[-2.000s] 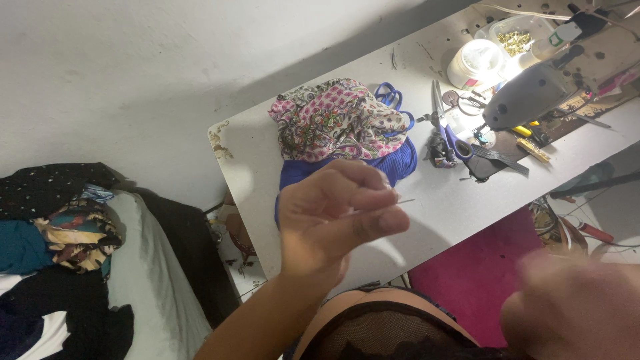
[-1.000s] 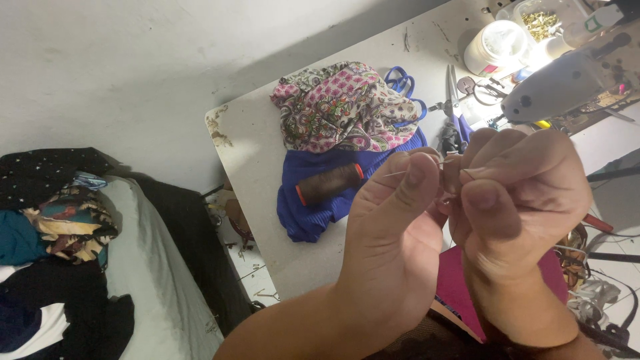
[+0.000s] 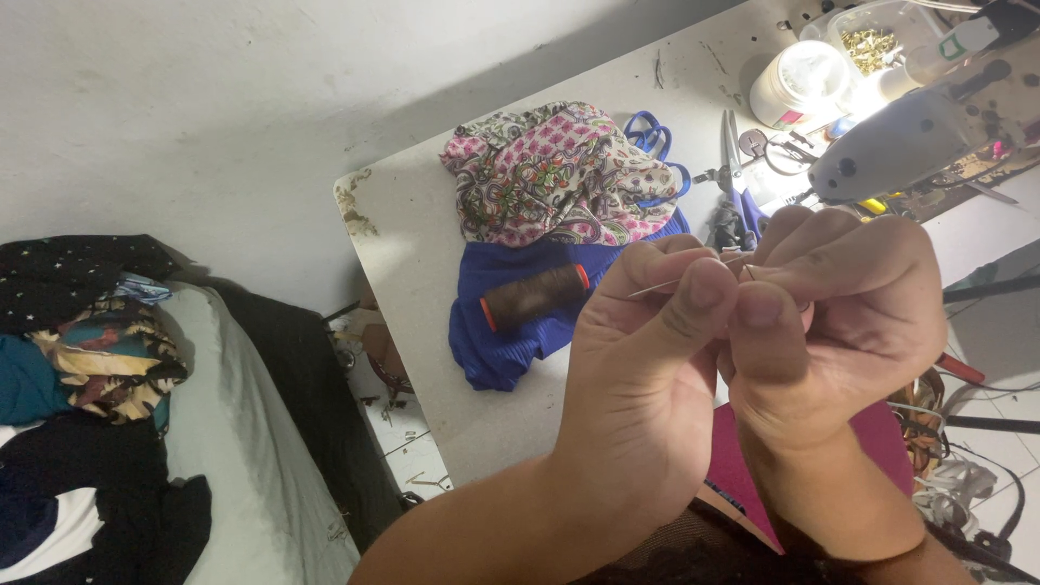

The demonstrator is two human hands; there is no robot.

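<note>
My left hand [image 3: 658, 349] pinches a thin sewing needle [image 3: 655, 288] between thumb and forefinger, its one end sticking out to the left. Against it, fingertips nearly touching, my right hand [image 3: 821, 317] pinches a short bit of dark thread [image 3: 748, 272]. Whether the thread passes through the needle's eye cannot be seen. Behind my left hand, a spool of dark brown thread [image 3: 532, 297] with red-orange ends lies on blue ribbed fabric [image 3: 487, 357]. Bunched patterned fabric [image 3: 552, 179] covers part of the blue one.
The white table [image 3: 406, 244] carries scissors with blue handles [image 3: 735, 162], a lit white jar [image 3: 800, 85], a tub of small brass-coloured pieces [image 3: 869, 41] and a sewing machine head [image 3: 902, 146] at right. Clothes [image 3: 97, 357] lie on a pale covered surface at left.
My right hand, a blur at lower right two seconds ago, has come up to my left hand. My left hand has moved right, off the brown spool, which now shows.
</note>
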